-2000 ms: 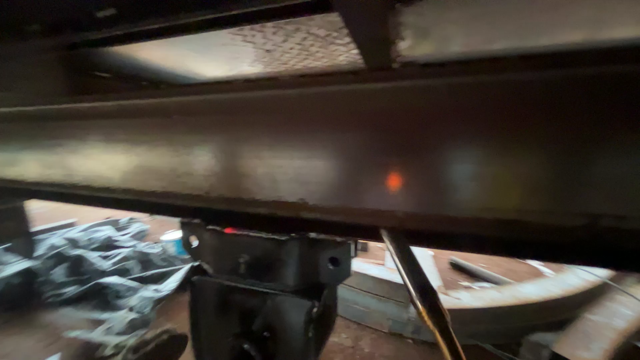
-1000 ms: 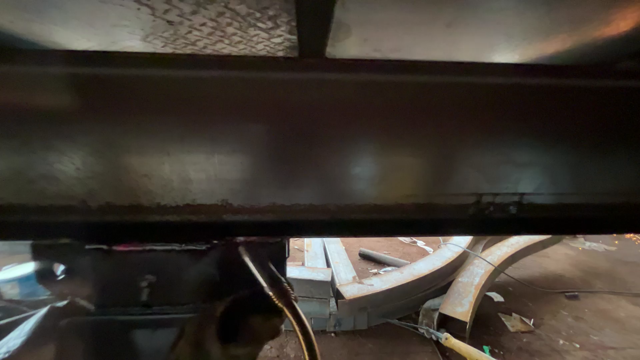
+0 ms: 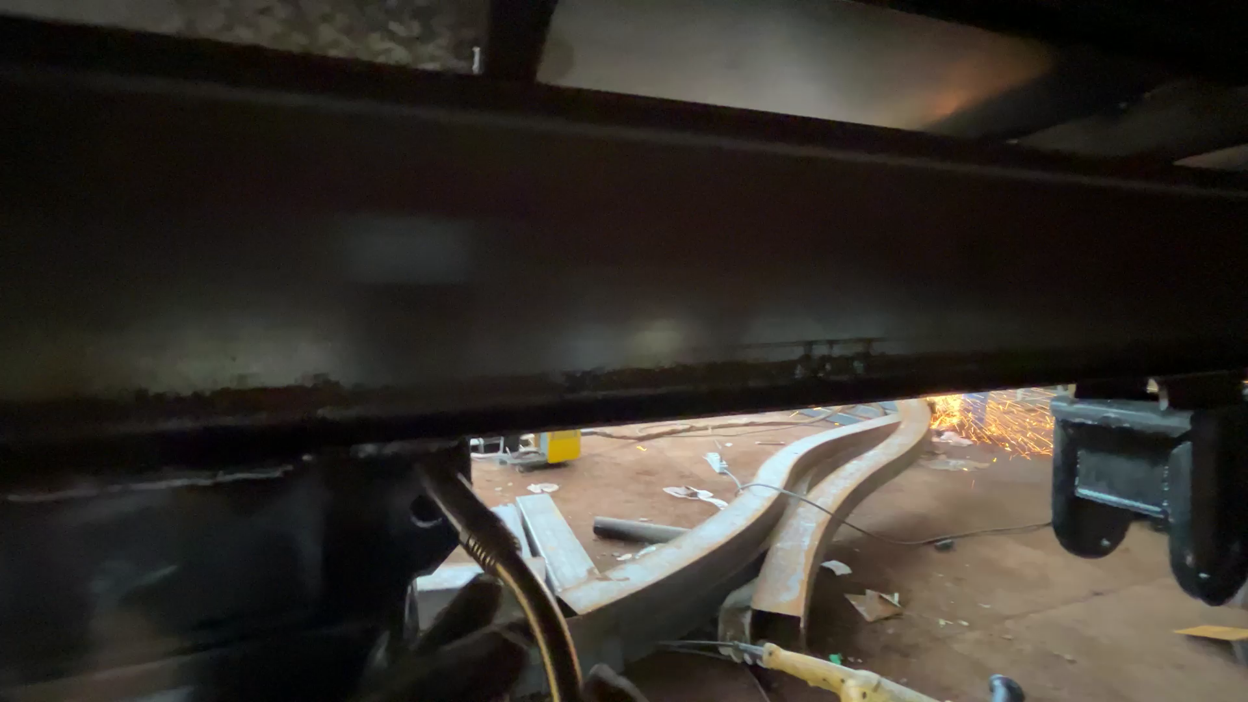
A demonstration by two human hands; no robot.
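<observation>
A curved metal torch neck (image 3: 522, 575), apparently of a welding gun, rises from the bottom edge. Its upper end is close to the underside of a long dark steel beam (image 3: 624, 244), beside the black steel bracket (image 3: 195, 575) at left. Dark, blurred shapes that look like gloved fingers of my left hand (image 3: 463, 629) show left of the neck; their grip is unclear. Another dark rounded shape at the bottom edge, right of the neck, may be part of my right hand (image 3: 612, 684). Whatever holds the torch's handle is out of frame.
A second black bracket (image 3: 1121, 468) hangs from the beam at right. Curved steel channels (image 3: 799, 565) lie on the brown floor near a yellow-handled tool (image 3: 838, 673), a cable (image 3: 877, 534) and scraps. Orange sparks (image 3: 1004, 424) fly in the background, right of a yellow box (image 3: 563, 446).
The view has swung right, bringing the second bracket and the background sparks into sight. The orange spot seen on the beam two seconds ago no longer shows. The torch neck remains beside the left bracket.
</observation>
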